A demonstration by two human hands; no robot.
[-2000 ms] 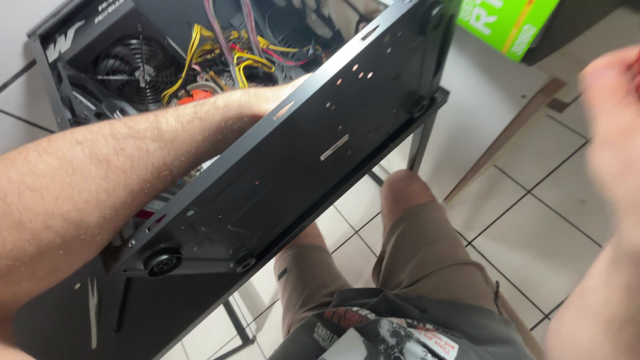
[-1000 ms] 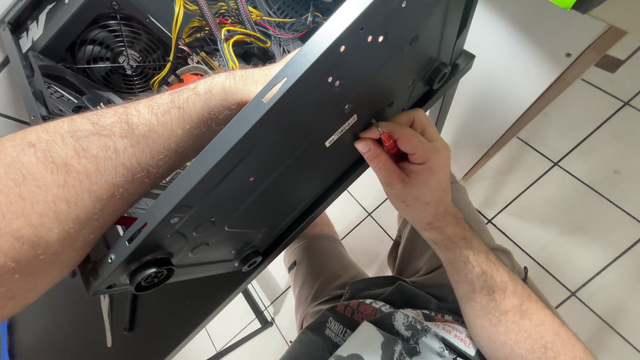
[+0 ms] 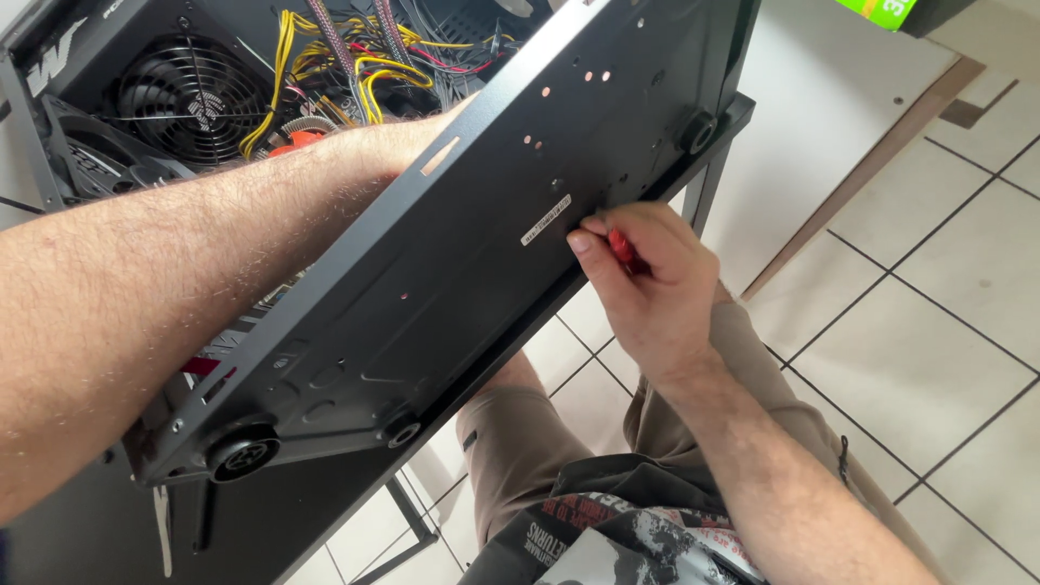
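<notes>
A black computer case (image 3: 479,268) lies on its side with its bottom panel, round feet and a small label facing me. My right hand (image 3: 658,276) holds a red-handled screwdriver (image 3: 621,246) against that panel, just right of the label; the tool's tip is hidden by my fingers. My left forearm reaches over the panel's edge into the case, and my left hand is hidden behind the panel. Inside the case are a power supply's fan (image 3: 195,101), yellow and sleeved cables (image 3: 382,77) and an orange-red part (image 3: 296,142).
The case rests on a black table (image 3: 325,504), where a cable tie (image 3: 164,532) and a thin black object (image 3: 203,516) lie at lower left. A white panel (image 3: 829,106) with a brown edge stands at right, near a green box (image 3: 881,10). My legs are below the table's edge.
My right hand, away from the case at the right two seconds ago, has come to the bottom panel with the red screwdriver and stays there. My left arm remains reached inside.
</notes>
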